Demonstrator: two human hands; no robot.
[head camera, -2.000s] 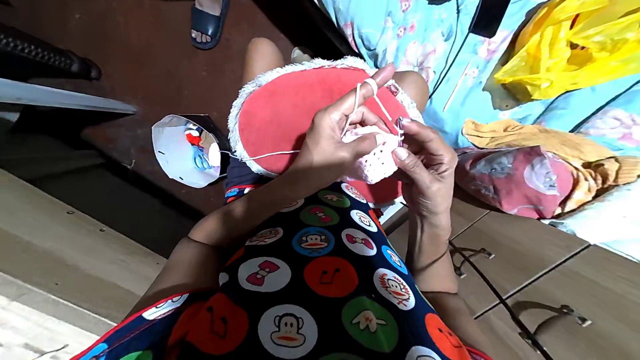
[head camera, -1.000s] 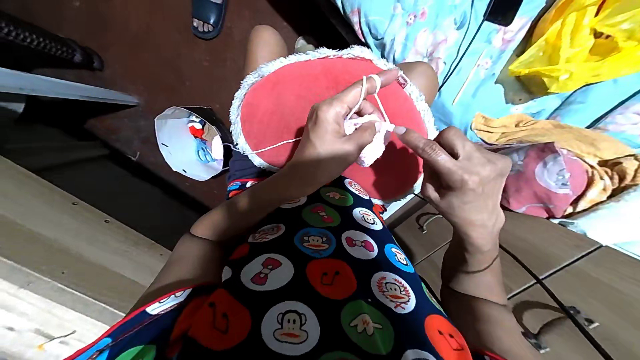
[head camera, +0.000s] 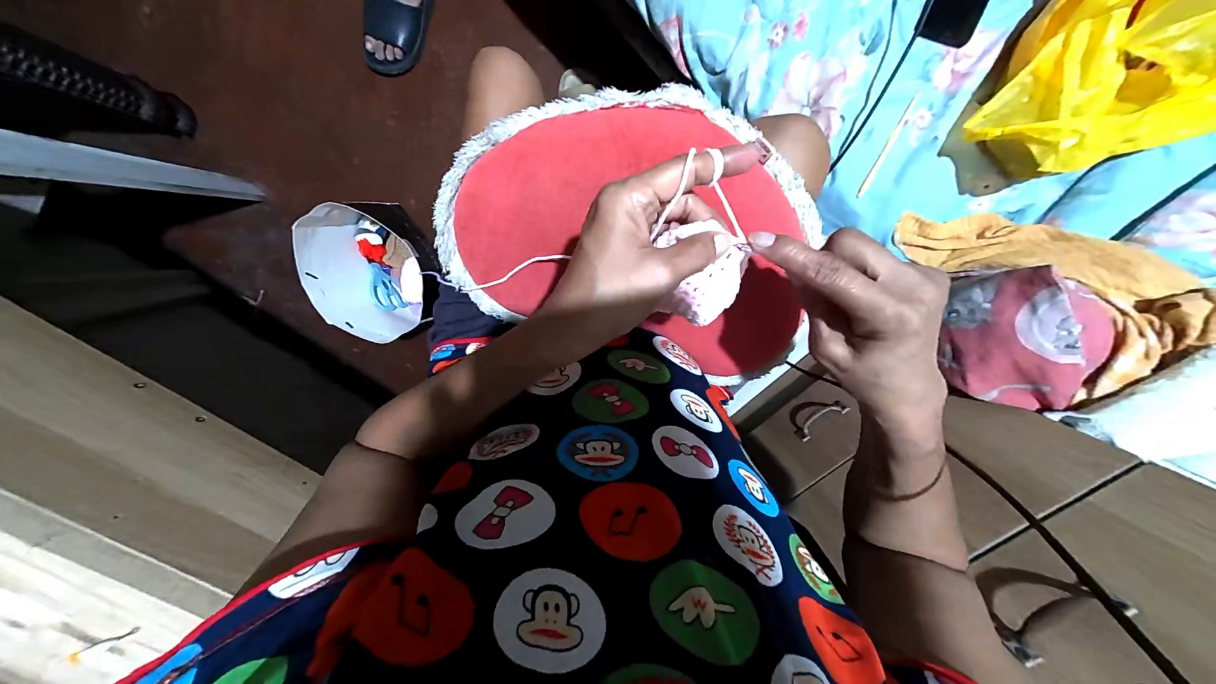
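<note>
My left hand (head camera: 636, 237) pinches a small pale pink crocheted piece (head camera: 708, 290) above my lap, and white yarn (head camera: 727, 204) loops round its raised index finger. My right hand (head camera: 869, 304) is at the piece's right edge, its index fingertip touching the stitches; its other fingers are curled, and any hook inside them is hidden. Beneath both hands lies a red oval cushion (head camera: 541, 199) with a fluffy white rim. From the left hand the yarn runs left to an open white container (head camera: 328, 275) that holds blue-handled scissors (head camera: 385, 288) and a red item.
At right, a floral blue sheet (head camera: 855, 57) carries a yellow plastic bag (head camera: 1073, 104), an orange cloth (head camera: 1007, 242) and a pink printed cloth (head camera: 1021, 332). Wooden drawers (head camera: 1026, 456) with metal handles stand below, crossed by a black cable. A sandaled foot (head camera: 388, 43) is at top left.
Two seconds ago my right hand was close against the crocheted piece; it has since opened out to the right, with its index finger extended to the stitches. The left hand keeps its hold.
</note>
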